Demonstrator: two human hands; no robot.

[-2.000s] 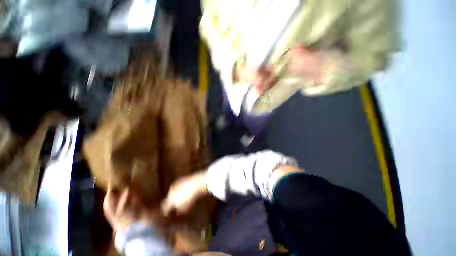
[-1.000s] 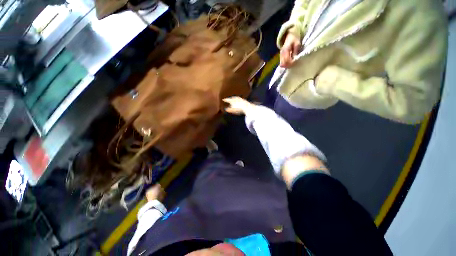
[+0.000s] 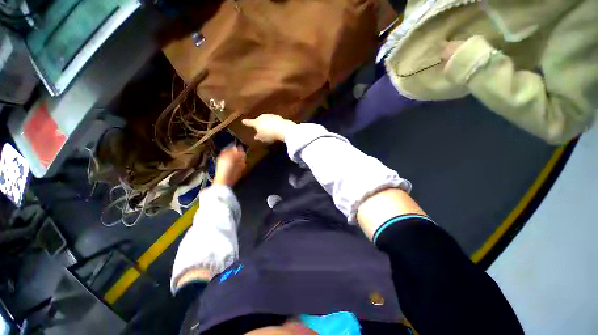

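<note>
Large soft brown bag pieces (image 3: 282, 59) lie in a pile at the top centre, with small metal fittings (image 3: 216, 105) near the lower left edge. Thin brown straps (image 3: 187, 121) hang in loops beside it. My right hand (image 3: 267, 127) is at the pile's lower edge, a finger extended towards a strap end; whether it grips anything is unclear. My left hand (image 3: 229, 165) is just below the straps with fingers curled and slightly blurred; what it may hold is hidden.
A person in a pale yellow-green jacket (image 3: 524, 65) stands at the upper right. Tangled straps and pale cords (image 3: 141, 196) hang at the left. A grey machine or bench with a green panel (image 3: 72, 39) and red patch (image 3: 44, 134) is at the upper left. Yellow floor lines (image 3: 160, 245) cross grey flooring.
The brown pile now appears higher and larger in view. My left hand has moved up to the straps. My right hand has moved from the pile's right side to its lower edge.
</note>
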